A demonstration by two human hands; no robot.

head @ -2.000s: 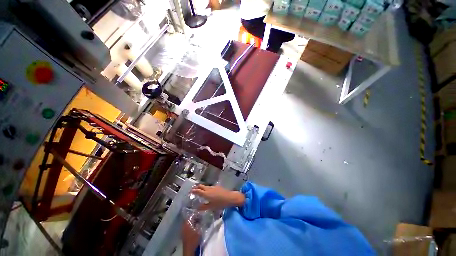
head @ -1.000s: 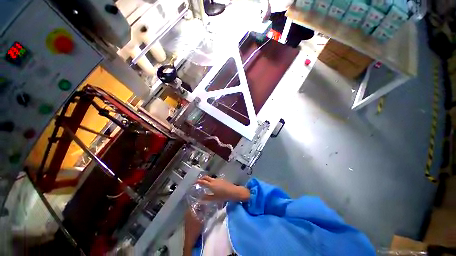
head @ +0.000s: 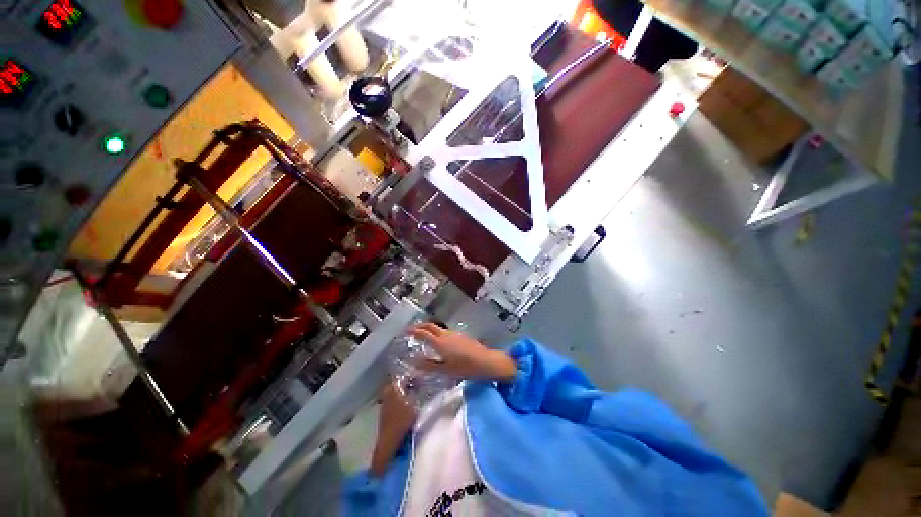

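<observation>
A bunch of clear, crinkled shrink film is held between my two hands, close to my body at the lower middle. My right hand is closed on its upper right side. My left hand is on its lower left side, its fingers largely hidden by the film. Both hands are beside the grey edge bar of the wrapping machine.
The dark red sealing frame is on the left, below the control panel. A white triangular guard stands over the brown-red conveyor belt. Teal cartons sit on a table at upper right.
The view has swung, so the machine and table appear shifted right and up. A green panel button is now lit. The red frame and bars stand differently against the machine. Both hands still hold the film.
</observation>
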